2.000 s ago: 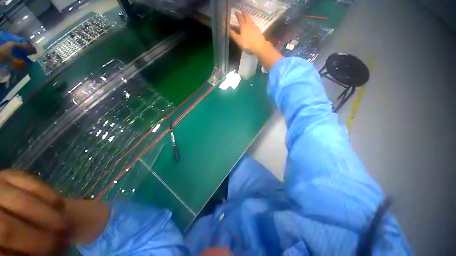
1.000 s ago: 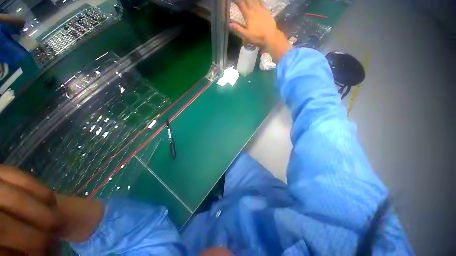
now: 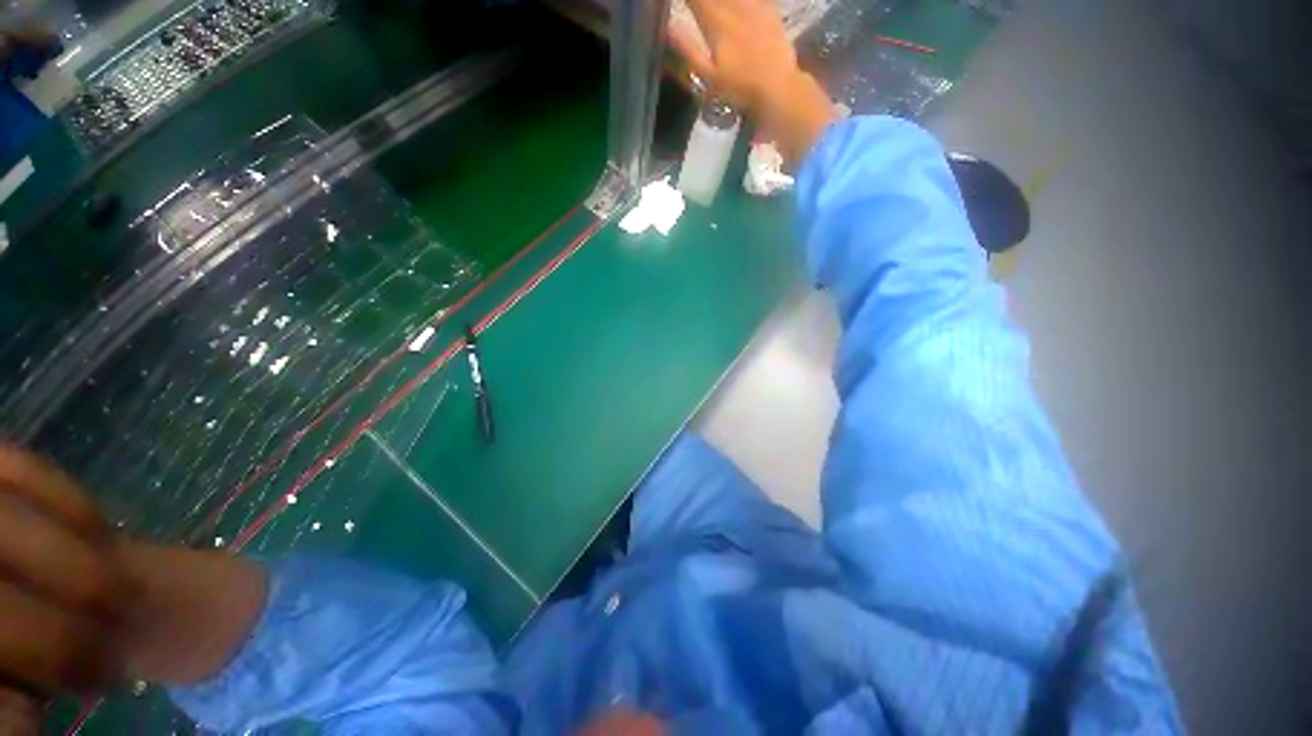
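My right hand [image 3: 751, 69] is at the top of the picture, just above a whitish bottle [image 3: 708, 155] with a metallic top. Its fingers look extended and reach the top edge, and I see nothing held. The bottle stands on the green mat [image 3: 590, 345] beside an upright metal post [image 3: 630, 94]. A crumpled white wipe [image 3: 653, 209] lies left of the bottle, and another white lump [image 3: 767, 170] lies right of it. My left hand [image 3: 51, 582] is at the lower left, blurred and cut off by the edge, with curled fingers; whether it holds anything is hidden.
A slim black marker pen [image 3: 481, 385] lies on the mat. Clear plastic trays [image 3: 274, 316] with small white specks cover the left side beyond red lines. A metal rail [image 3: 216, 281] crosses there. A tray of small parts [image 3: 158, 72] is at top left. A black stool [image 3: 990, 201] stands right.
My right hand has moved closer to the bottle's top, and its fingers look less spread. The view has shifted slightly. My left hand stays at the lower left.
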